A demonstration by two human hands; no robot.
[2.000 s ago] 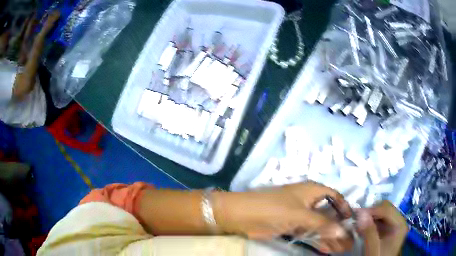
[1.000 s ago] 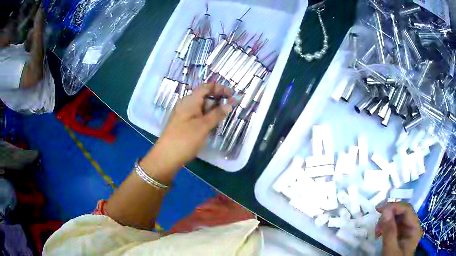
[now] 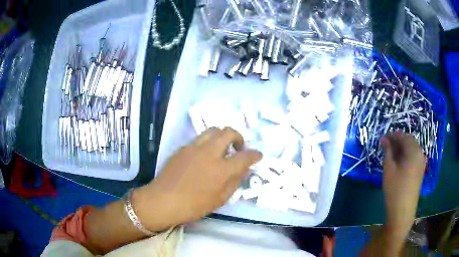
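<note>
My left hand (image 3: 214, 168) is over the near left part of the large white tray (image 3: 322, 213), fingers curled close to the pile of white sleeves (image 3: 289, 193). A small pale spot shows between thumb and fingers; I cannot tell if it is a held piece or a sleeve behind. My right hand (image 3: 405, 163) is over the blue tray (image 3: 429, 186), bent fingertips at the heap of thin wired inner pieces (image 3: 375, 108). Its grip is blurred and hidden. Silver metal tubes (image 3: 264, 65) lie in the large tray's far half.
The small white tray (image 3: 90, 173) at left holds rows of finished units (image 3: 90, 135). A pen (image 3: 155, 103) and a beaded strap (image 3: 168, 42) lie between the trays. A clear bag of tubes (image 3: 312, 22) covers the far end. A clear box (image 3: 416, 31) stands far right.
My left hand has moved from the finished units to the sleeves. My right hand has moved from the sleeve tray's edge to the blue tray. The view has turned right.
</note>
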